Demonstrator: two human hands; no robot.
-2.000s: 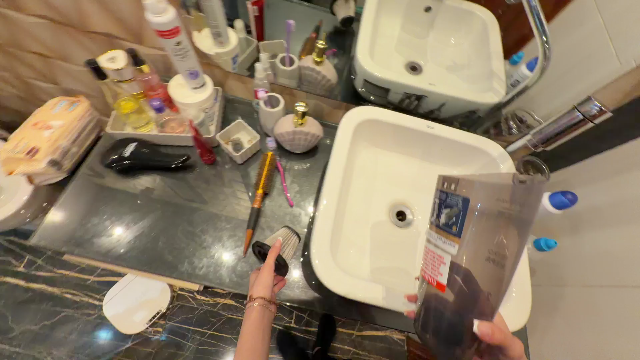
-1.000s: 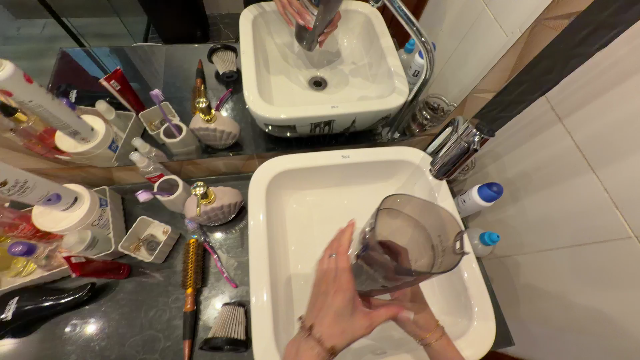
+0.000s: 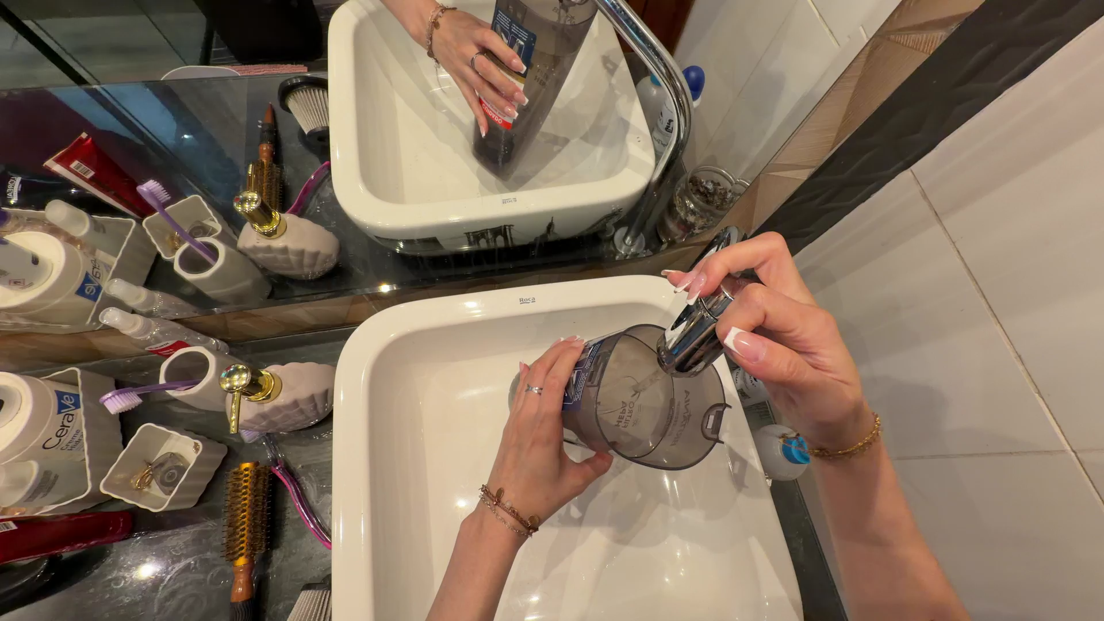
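My left hand (image 3: pixel 539 423) grips a clear grey plastic vacuum dust container (image 3: pixel 660 401) by its side, with its wide mouth turned up toward me. The container is tilted over the white washbasin (image 3: pixel 414 517), under the spout of the chrome faucet (image 3: pixel 694 336). What seems to be a thin stream of water runs from the spout into it. My right hand (image 3: pixel 776 336) holds the faucet's upper part between thumb and fingers. A pleated filter (image 3: pixel 310 604) lies on the counter left of the basin, cut off by the lower edge of the view.
Left of the basin are a round hairbrush (image 3: pixel 246 526), a pink-handled item (image 3: pixel 302 504), a soap dispenser (image 3: pixel 289 397), a toothbrush holder (image 3: pixel 197 379), a small dish (image 3: pixel 164 466) and a cream jar (image 3: pixel 39 423). A mirror stands behind. Bottles (image 3: pixel 780 450) are at the right.
My right hand has moved from the container to the faucet. My left hand still holds the container, which has come under the spout. Two seconds ago my left hand was at the filter.
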